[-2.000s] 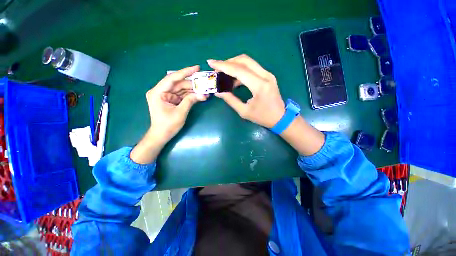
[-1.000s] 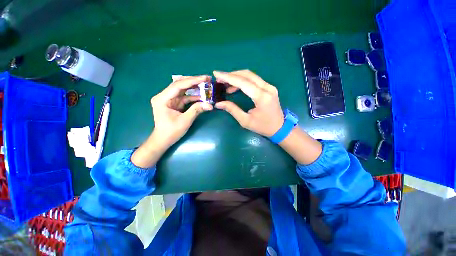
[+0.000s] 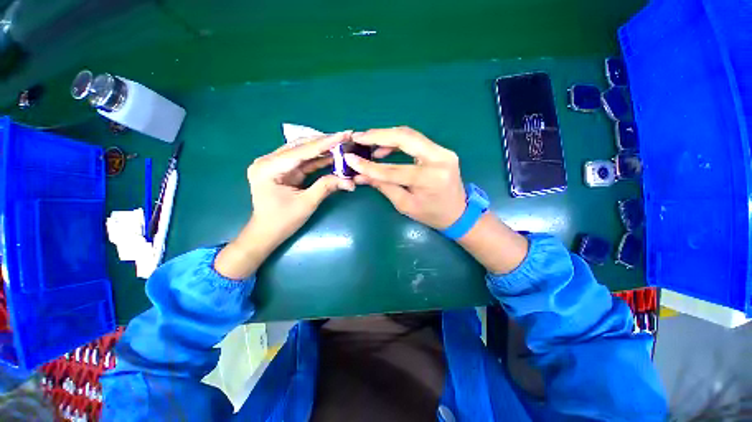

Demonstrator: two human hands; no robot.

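Note:
My left hand [image 3: 284, 180] and my right hand [image 3: 420, 177] meet at the centre over the green bench. Between their fingertips they hold a small watch body [image 3: 341, 161], seen nearly edge-on with a pale side. My right fingers press against its right side and partly hide it. A white wipe [image 3: 300, 133] sticks out behind my left fingers; whether my left hand grips it is hard to tell.
A smartphone [image 3: 532, 134] lies right of centre. Several dark watch bodies and a silver one [image 3: 599, 173] lie beside the right blue bin [image 3: 688, 157]. A white bottle [image 3: 148, 111], a blue stick [image 3: 148, 198], slim tools and white papers [image 3: 128, 235] lie near the left blue bin [image 3: 62, 247].
The two parts between my hands were apart and spread open; they have closed together into one narrow body. My right fingers have moved in against it. More of the white wipe shows.

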